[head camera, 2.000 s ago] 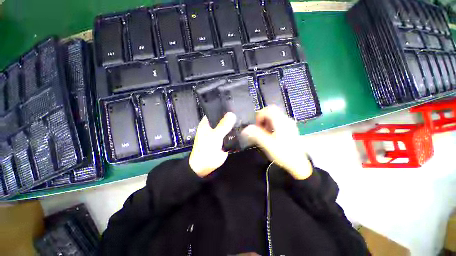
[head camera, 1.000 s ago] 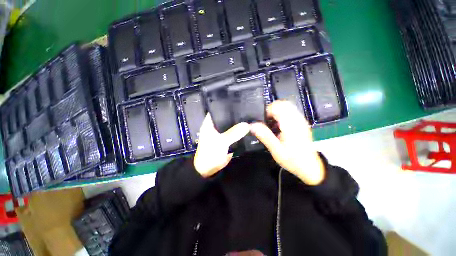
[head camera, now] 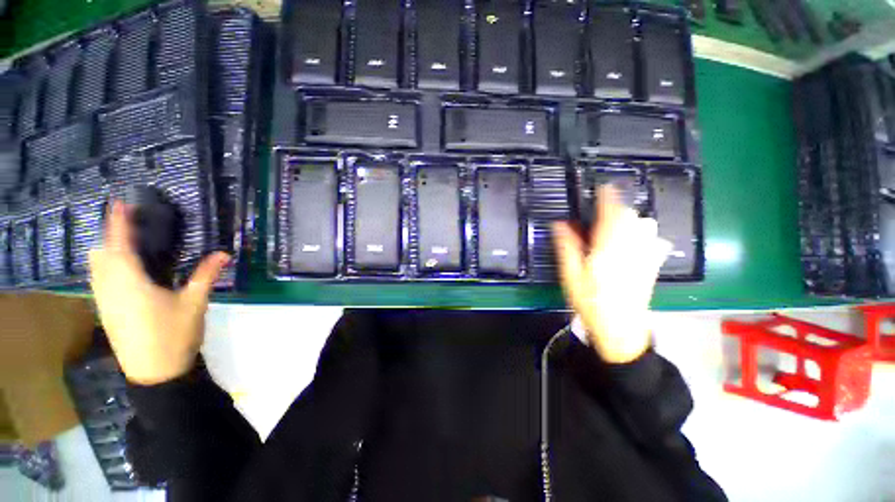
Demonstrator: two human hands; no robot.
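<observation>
The black tray [head camera: 430,125] lies in front of me with dull black phone-shaped parts in most pockets. One front-row pocket [head camera: 548,221], right of the middle, shows ribbed and empty. My left hand [head camera: 152,309] is at the left over the ribbed tray, fingers around a blurred dark part [head camera: 157,230]. My right hand [head camera: 618,279] is over the front row, right of the empty pocket. It holds a narrow dark shape [head camera: 581,191], seemingly a black part seen edge-on and blurred. My right hand partly covers the pocket under it.
Empty ribbed trays [head camera: 103,127] lie at the left. A tall stack of black trays [head camera: 844,176] stands at the right on the green surface [head camera: 751,176]. Loose dark parts [head camera: 785,20] lie at the top right. A red stool [head camera: 800,363] and a cardboard box [head camera: 44,363] are below.
My hands have moved apart, the left one out over the ribbed tray and the right one rightwards. The pocket left of the empty one now shows a part in full view. The camera view has shifted.
</observation>
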